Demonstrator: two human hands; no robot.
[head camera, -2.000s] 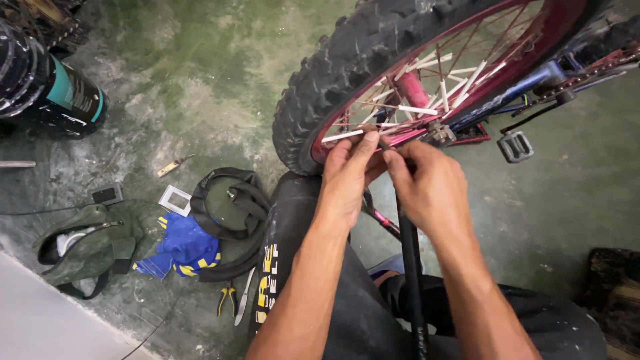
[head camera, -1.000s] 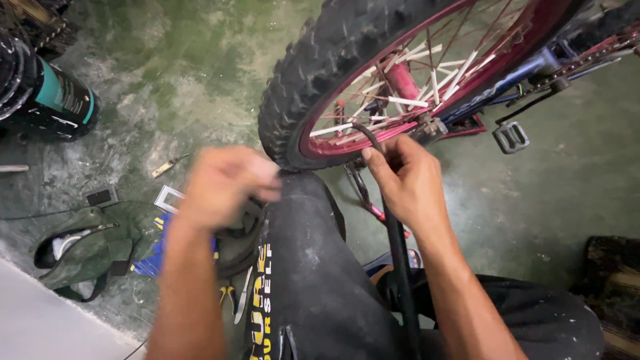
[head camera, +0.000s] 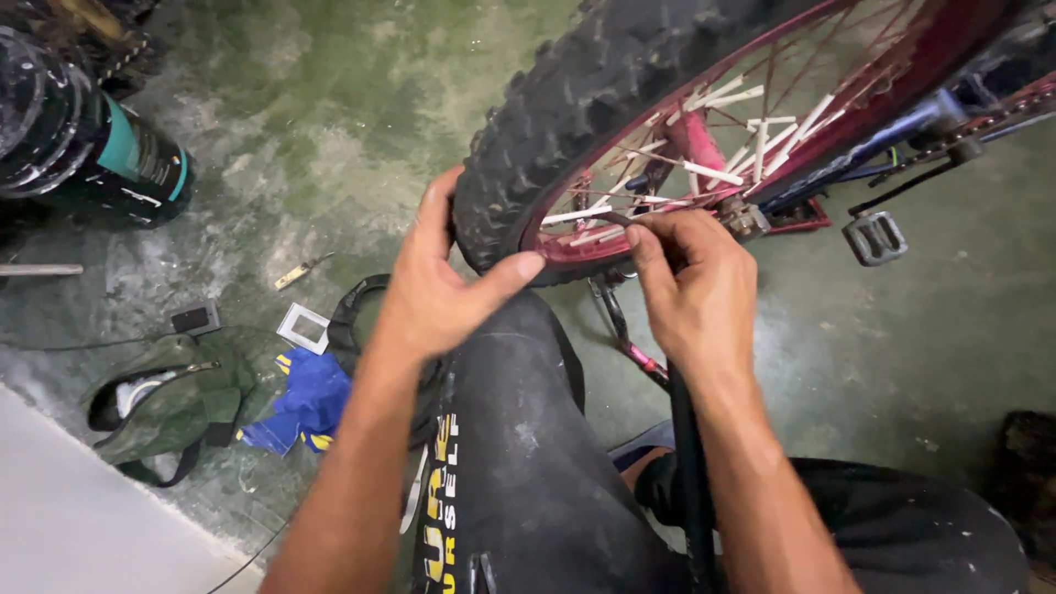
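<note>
A bicycle wheel with a knobby black tire (head camera: 577, 107) and a red rim (head camera: 577, 252) fills the upper right, white tubes on its spokes (head camera: 714, 173). My left hand (head camera: 450, 285) grips the tire's lower left end, thumb on the near side by the rim, fingers behind. At the rim's lower edge, beside the axle nut (head camera: 745, 216), my right hand (head camera: 693, 276) pinches the dark, thin end of something (head camera: 610, 218) in front of the spokes. A black tube or hose (head camera: 691, 462) hangs down under my right wrist; whether it joins that end is hidden.
On the floor at left are a black bucket (head camera: 136, 157), a green bag (head camera: 177, 404), a blue cloth (head camera: 309, 396), a white square frame (head camera: 304, 327) and a small cutter-like tool (head camera: 299, 271). A pedal (head camera: 875, 238) and the blue bicycle frame (head camera: 866, 140) lie at right.
My left hand was at the rim beside my right hand, then blurred away to the left of the wheel; now it holds the tire. My right hand remains near the rim, pinching the dark piece.
</note>
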